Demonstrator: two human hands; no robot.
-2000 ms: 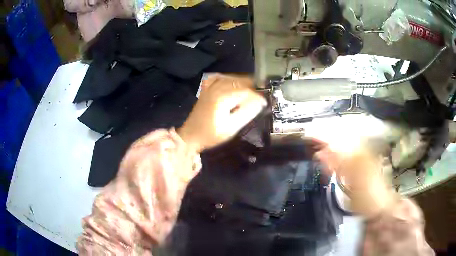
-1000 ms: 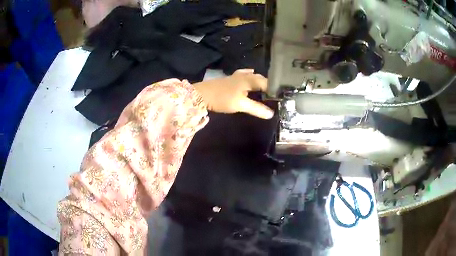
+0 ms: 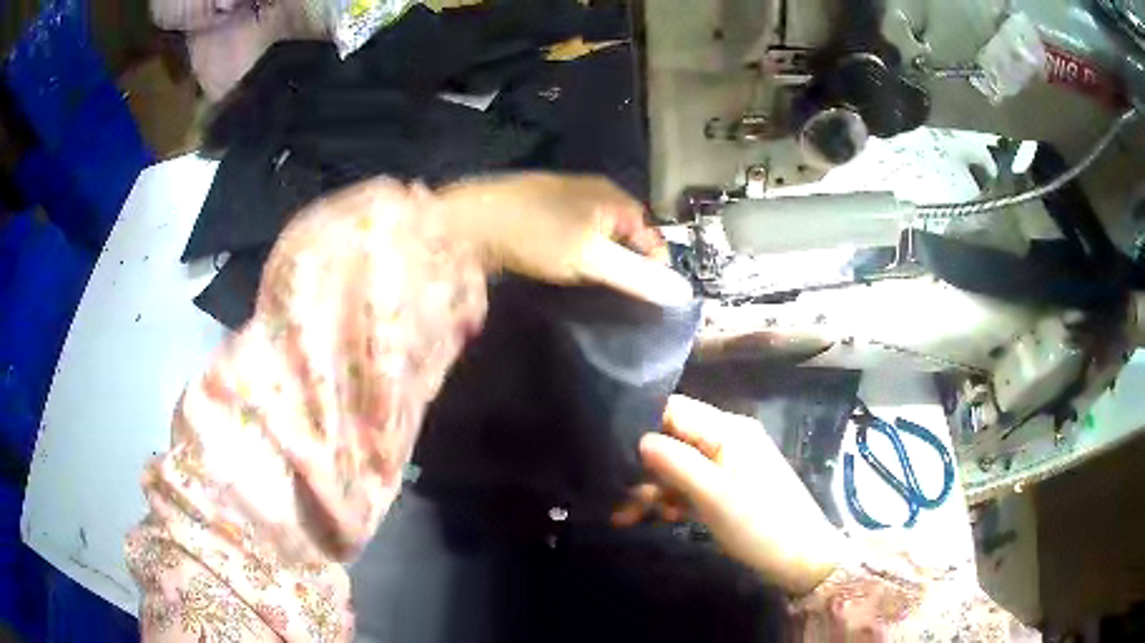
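Note:
A large black fabric panel [image 3: 527, 415] lies in front of the sewing machine, with a small pale spot on it. Its right edge is raised beside the needle area and looks shiny. My left hand [image 3: 571, 239] grips the panel's upper edge between thumb and fingers, just left of the presser foot area [image 3: 706, 251]. My right hand [image 3: 728, 484] pinches the panel's right edge lower down; some of its fingertips are behind the fabric and blurred.
The cream sewing machine [image 3: 703, 75] stands at the right with a grey cylinder [image 3: 816, 224]. Blue-handled scissors [image 3: 898, 471] lie right of the panel. Black cut pieces [image 3: 327, 126] are heaped at the upper left on the white table [image 3: 107, 389]. Blue bins [image 3: 75, 126] stand at far left.
My right hand has come back into view and taken hold of the panel's edge. My left hand now holds the fabric, whose edge is lifted near the needle. The view has shifted slightly.

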